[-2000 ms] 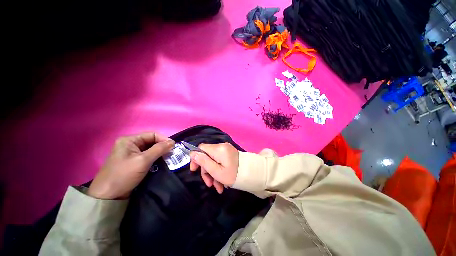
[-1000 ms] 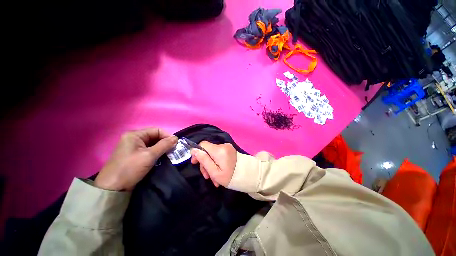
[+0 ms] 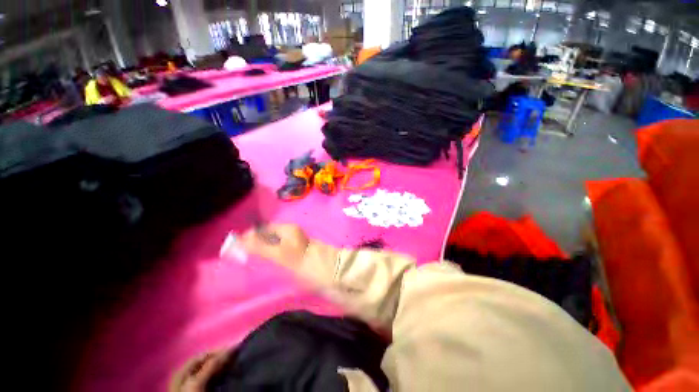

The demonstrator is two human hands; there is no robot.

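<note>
My right hand [image 3: 277, 243] is blurred and reaches out over the pink table [image 3: 299, 136]. A white label [image 3: 232, 246] is at its fingertips. A small dark shape, possibly the snips, shows at the hand; its form is unclear. The black backpack [image 3: 306, 348] lies at the bottom of the view, in front of me. My left hand [image 3: 201, 371] is at the backpack's left side, blurred and partly cut off by the bottom edge; its grip cannot be made out. A pile of white labels [image 3: 389, 208] lies on the table to the right of my right hand.
Black backpacks are stacked at left [image 3: 146, 145] and at the table's far end [image 3: 406, 99]. Orange and grey strips [image 3: 310, 176] lie beyond the labels; dark trimmings [image 3: 372, 244] lie nearer. Orange sacks [image 3: 644, 268] and a blue stool [image 3: 523, 119] stand right. A person in yellow [image 3: 106, 88] is far left.
The view has tilted up towards the room. My right hand has left the backpack and moved out over the table with the label. My left hand now shows at the bottom edge.
</note>
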